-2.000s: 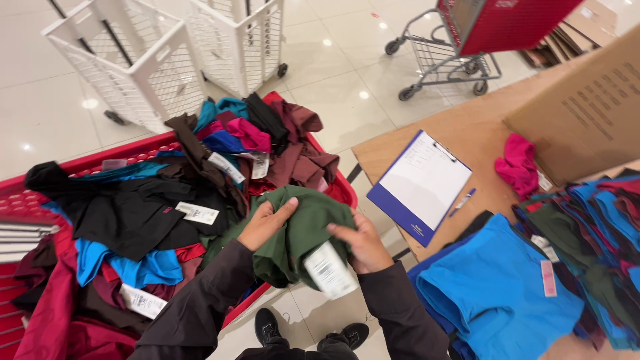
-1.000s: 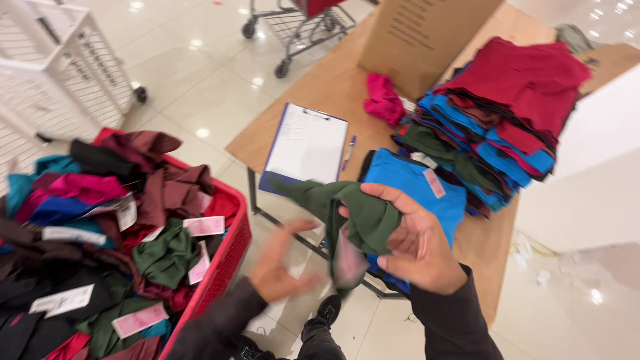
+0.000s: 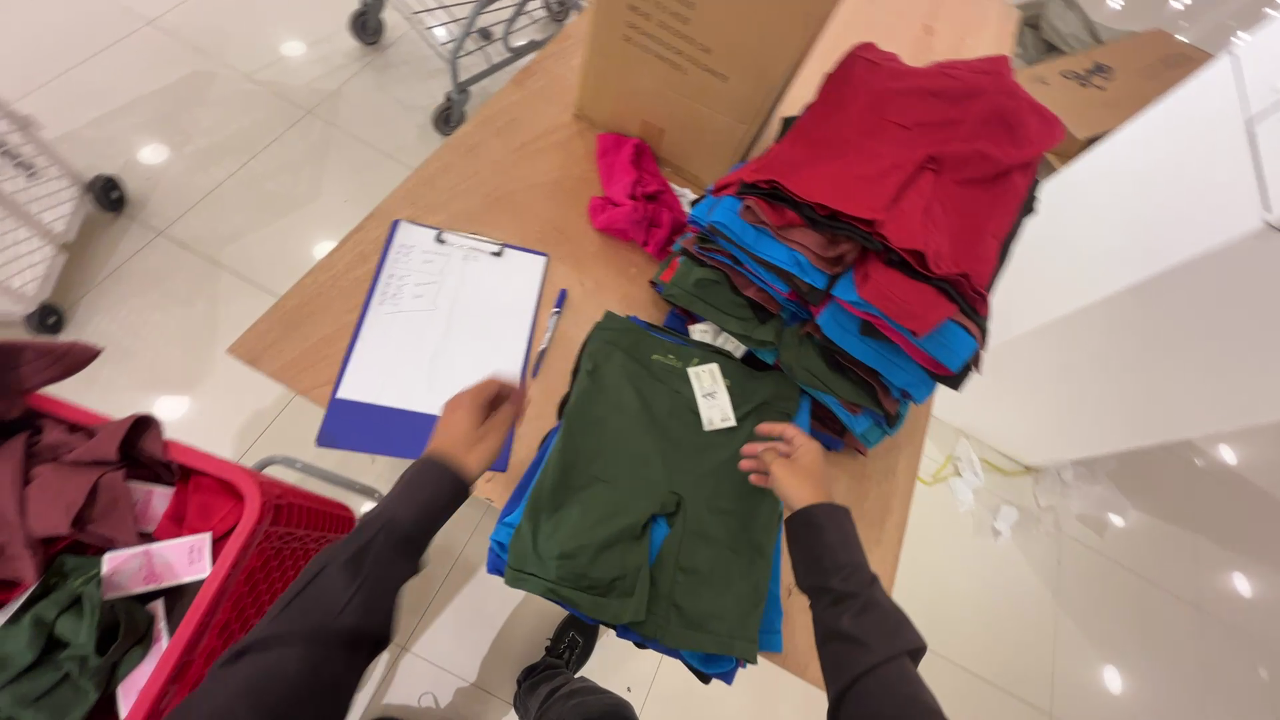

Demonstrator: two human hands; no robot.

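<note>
Dark green shorts (image 3: 640, 450) lie spread flat over blue garments at the table's near edge, a white tag (image 3: 711, 397) on their waistband. My left hand (image 3: 474, 428), slightly blurred, hovers over the lower right corner of a blue clipboard (image 3: 440, 330) with a white sheet; its fingers are curled and nothing shows in them. At the right side of the shorts is my right hand (image 3: 788, 466), fingers apart, holding nothing; whether it touches the cloth I cannot tell. A pen (image 3: 549, 333) rests between clipboard and shorts.
A tall stack of folded garments with red shorts (image 3: 900, 150) on top stands behind, beside a crumpled pink garment (image 3: 635, 195) and a cardboard box (image 3: 700, 75) on the wooden table (image 3: 500, 180). At left are a red basket (image 3: 262, 530) full of clothes and wheeled carts.
The green garment, bunched in my hands earlier, now lies flat on top of the blue shorts, let go by my right hand. The view has swung right, toward the table.
</note>
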